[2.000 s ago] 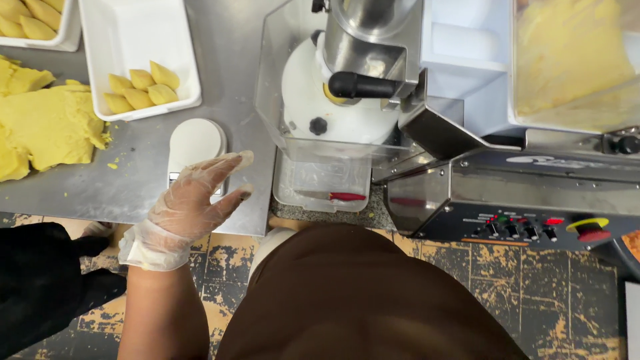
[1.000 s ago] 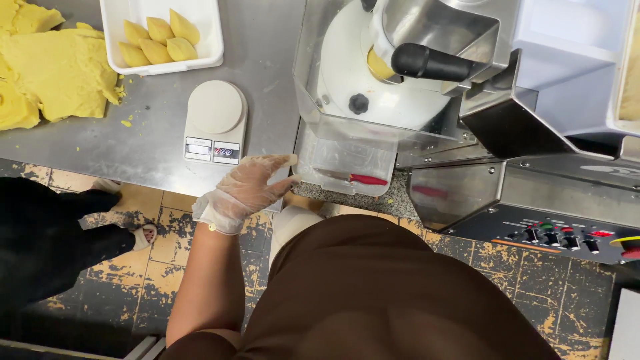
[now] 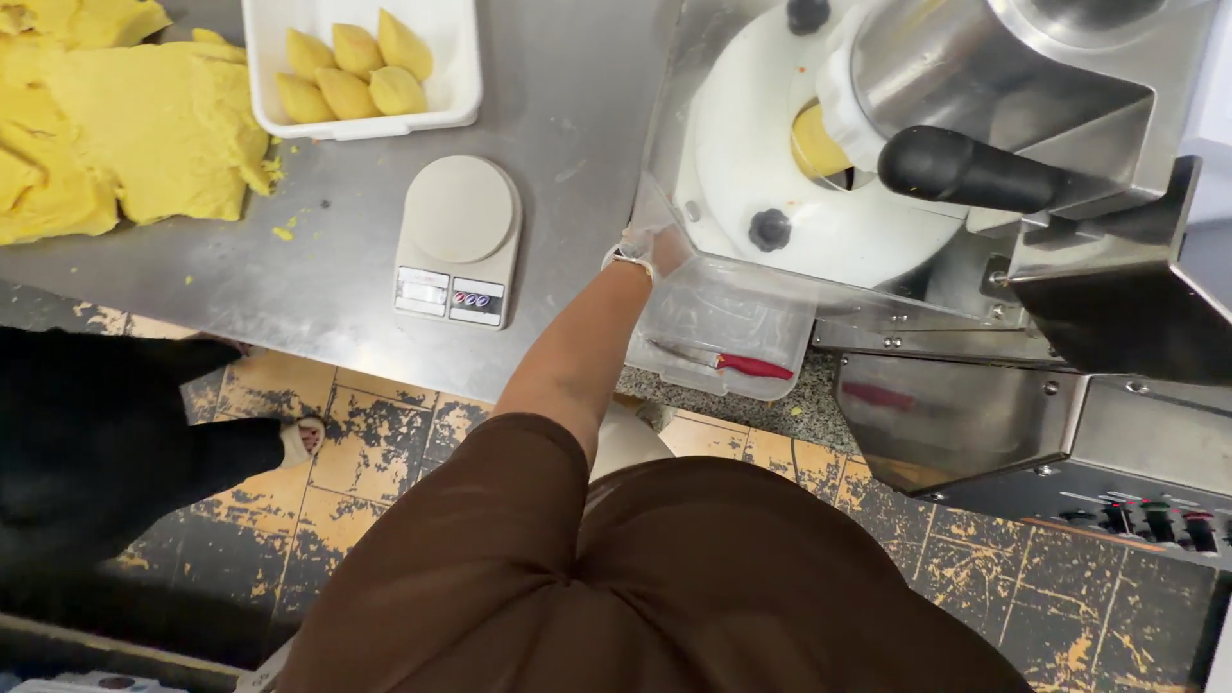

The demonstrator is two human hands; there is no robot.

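My left hand (image 3: 659, 252), in a clear plastic glove, reaches to the clear guard at the left of a food-forming machine (image 3: 962, 87). The guard partly covers the hand, so its fingers and whatever they touch are unclear. Yellow dough (image 3: 818, 144) shows at the machine's outlet, above a white round plate (image 3: 741, 125). Just below the hand, a red-handled knife (image 3: 751, 366) lies in a clear plastic tray (image 3: 712, 308). A white kitchen scale (image 3: 460, 217) stands to the left of my forearm. My right hand is out of view.
A white plastic tub (image 3: 366, 128) holds several pointed dough pieces (image 3: 348, 91) behind the scale. Big slabs of yellow dough (image 3: 154, 125) lie on the steel table (image 3: 568, 125) at the far left. A person in dark clothes (image 3: 87, 433) stands at the lower left. Control knobs (image 3: 1155, 520) line the machine's front.
My left hand has moved from near the scale, past the clear tray's left edge, up to the machine's clear guard. The view has shifted left.
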